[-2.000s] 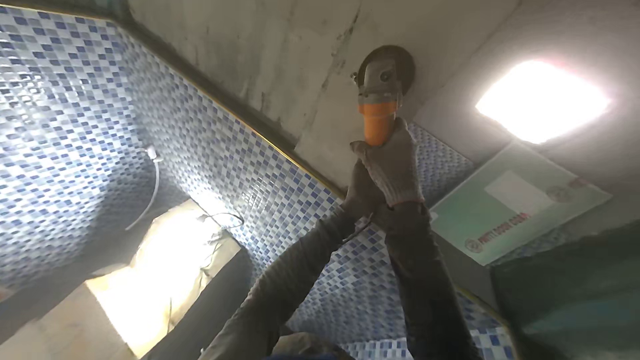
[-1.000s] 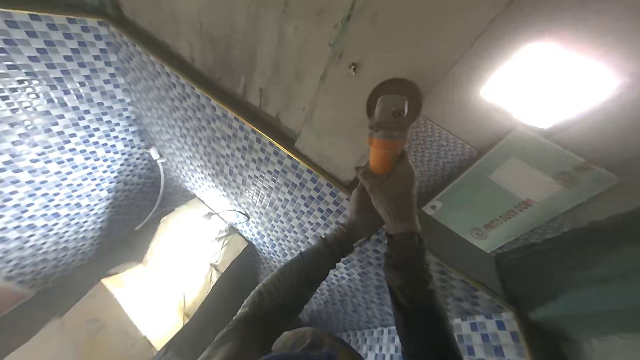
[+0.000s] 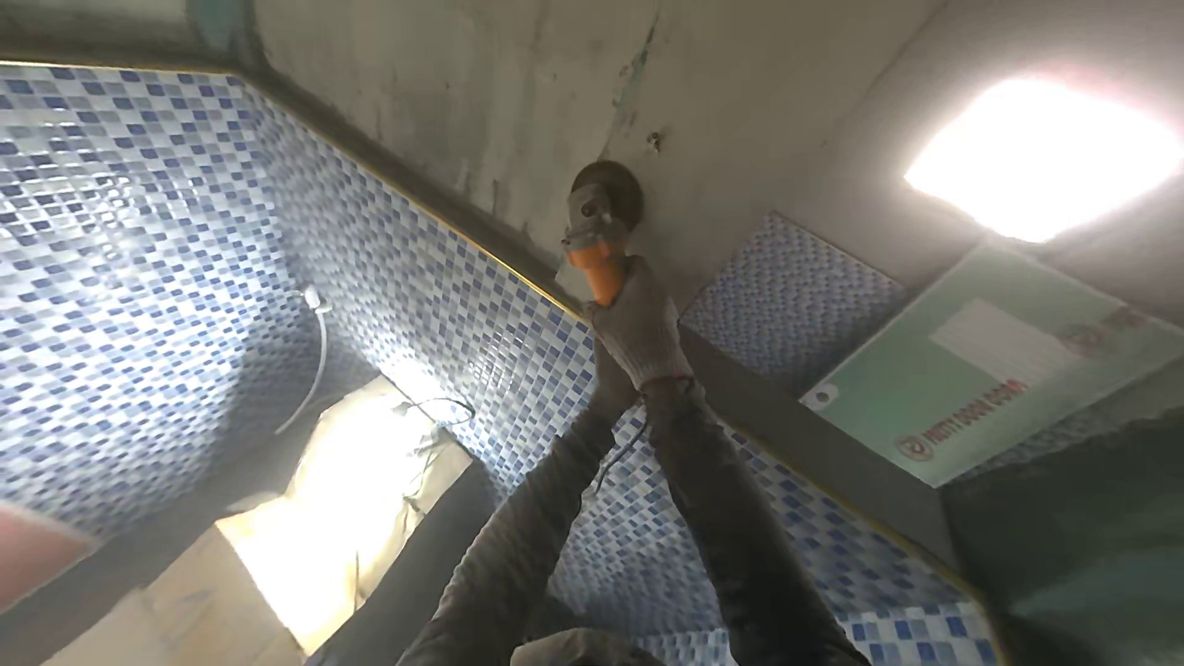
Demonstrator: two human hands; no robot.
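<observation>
An angle grinder (image 3: 597,227) with an orange body and a dark round disc is up at the grey concrete surface, just below a crack line; whether the disc touches is hard to tell. My right hand (image 3: 640,324), in a light knit glove, is wrapped around the orange body. Lower down, my left hand (image 3: 610,384) grips the tool's rear part, partly hidden behind the right hand. A thin dark cord (image 3: 618,458) hangs near my wrists. Up and to the right of the disc, a small metal piece (image 3: 655,141) sticks out of the concrete.
Blue-and-white mosaic walls (image 3: 444,250) have a yellowish edge strip along the top. A bright lamp (image 3: 1045,157) glows at upper right, above a green printed panel (image 3: 999,370). A loose mosaic piece (image 3: 795,301) lies beside it. A white hose (image 3: 322,361) and lit wrapping (image 3: 347,490) are at left.
Both hands and the grinder have moved left. One second ago the disc was below and to the right of the small metal piece; now it is below and to the left.
</observation>
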